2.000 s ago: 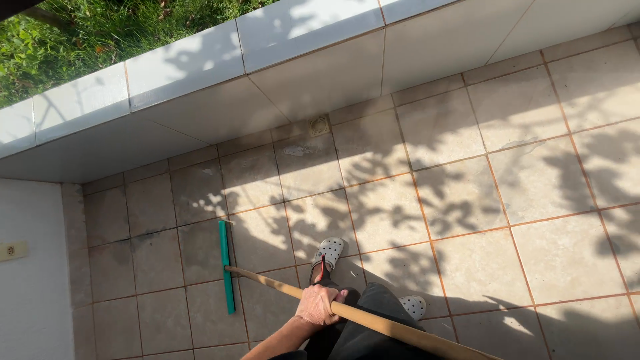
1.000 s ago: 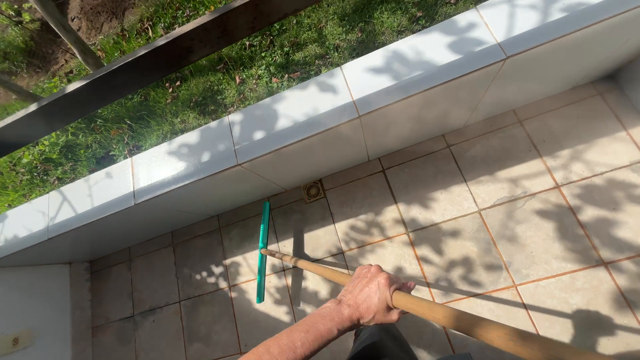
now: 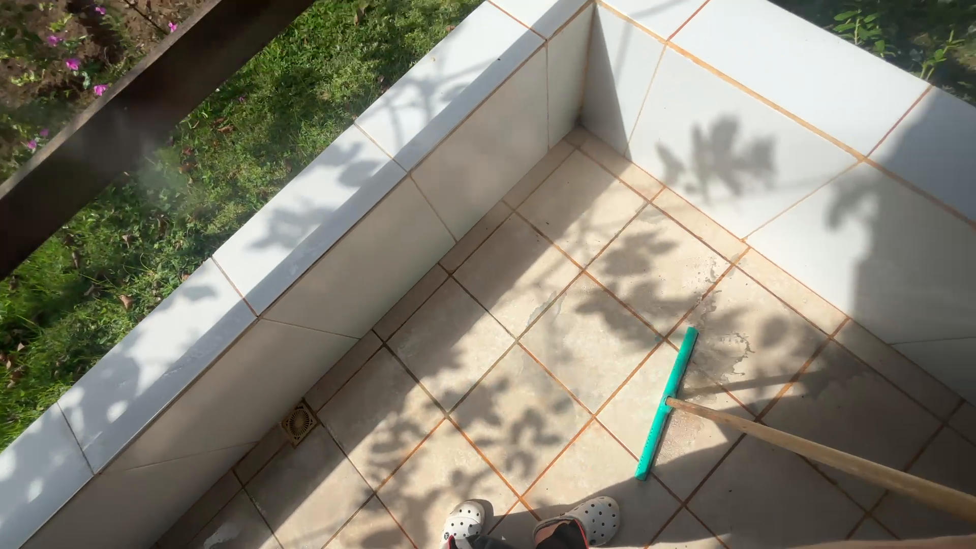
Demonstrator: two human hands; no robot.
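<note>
A green floor squeegee (image 3: 666,404) lies across the tiled floor right of centre, at the far end of a long wooden handle (image 3: 831,456) that runs out of the right edge. Small damp patches mark the tiles just beyond and right of its blade. A sliver of a forearm shows at the bottom right edge, below the handle, but the hand itself is outside the picture. My other hand is not visible either.
My feet in white clogs (image 3: 596,520) stand at the bottom. A low tiled wall (image 3: 358,252) meets another white wall (image 3: 732,137) at the far corner. A floor drain (image 3: 298,422) sits by the left wall. A dark rail (image 3: 137,114) crosses above the grass.
The squeegee has moved away from beside the drain to tiles near the right-hand wall. The hand seen on the handle earlier has left the picture. The view has swung to the right.
</note>
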